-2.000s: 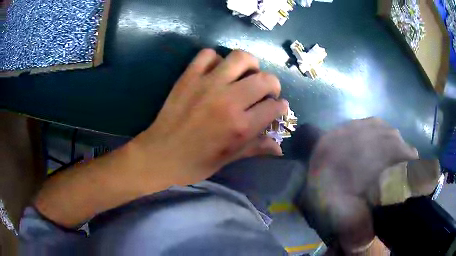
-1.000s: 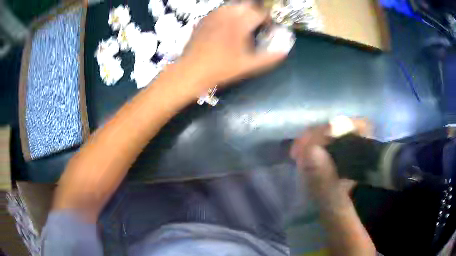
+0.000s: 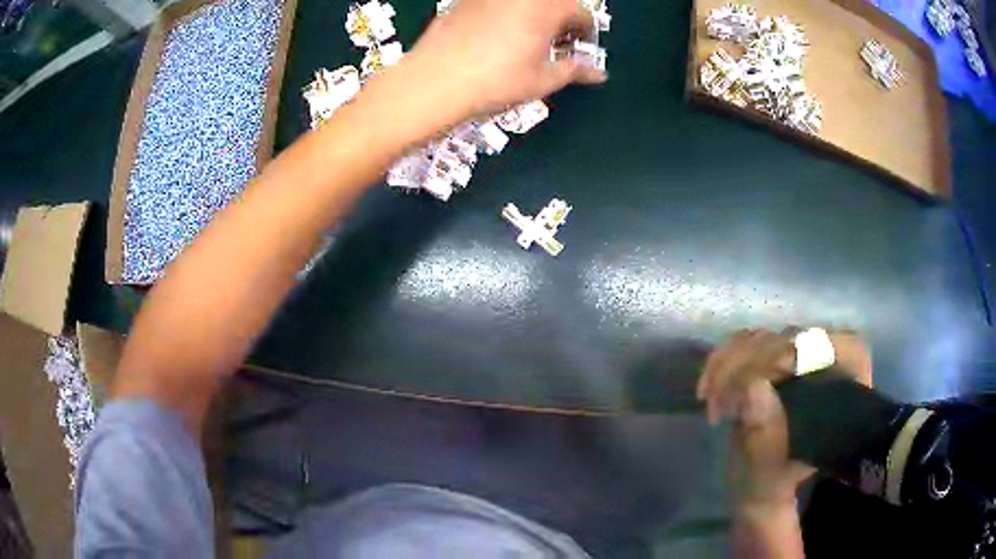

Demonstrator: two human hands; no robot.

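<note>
My left hand reaches over the far middle of the bench, its fingertips closed on a white contact carrier with gold metal. My right hand, with a cream wrap on one finger, grips the black electric screwdriver at the bench's front right edge. The screwdriver's tip end is blurred. A cross-shaped insert piece with gold strips lies alone on the dark green bench, between the hands. Several white contact carriers lie around and partly behind my left forearm.
A long cardboard tray of blue-grey screws stands at the left. A shallow cardboard tray at the upper right holds several white pieces. A blue sheet lies beyond it. A deep carton with white pieces is below bench level at left.
The view has shifted, showing more of the right tray. My left hand has moved from the near work spot to the far pieces. My right hand stays around the screwdriver, now lower right.
</note>
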